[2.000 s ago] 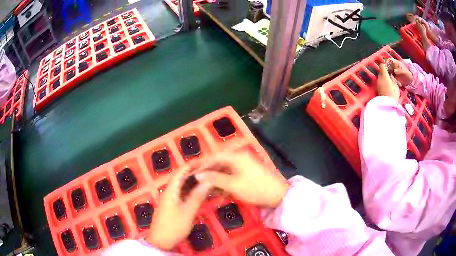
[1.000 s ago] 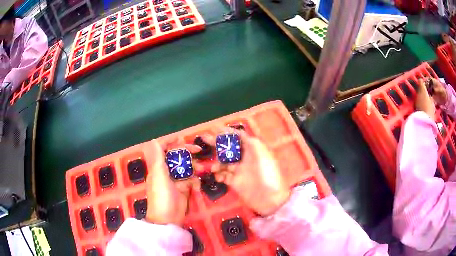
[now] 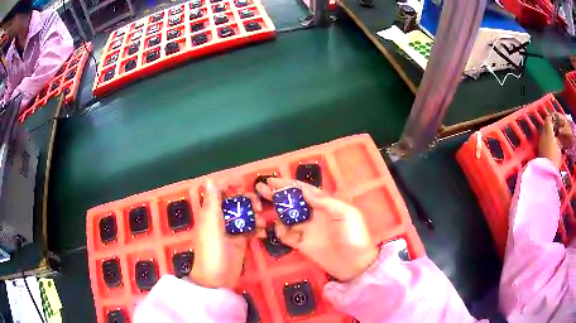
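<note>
My left hand (image 3: 216, 249) holds a smartwatch (image 3: 239, 215) between thumb and fingers, its lit blue-violet analog dial facing up. My right hand (image 3: 338, 233) holds a second smartwatch (image 3: 292, 207) with the same lit dial, close beside the first but apart from it. Both are above the orange-red foam tray (image 3: 151, 192). Several dark watches lie face down in its pockets, such as one at the left (image 3: 179, 215) and one below my right hand (image 3: 299, 298). Two pockets at the right end show plain orange-red. My hands hide the middle pockets.
A metal post (image 3: 445, 76) stands behind the tray's right corner. A filled foam tray (image 3: 183, 38) lies across the green bench (image 3: 208, 113). At right, a worker in a pink sleeve (image 3: 537, 233) works over another tray (image 3: 483, 170). Another person (image 3: 41, 50) is at far left.
Two seconds ago my hands were together over the tray; one second ago each held a lit watch. Since then the watches have come slightly lower. The view has shifted.
</note>
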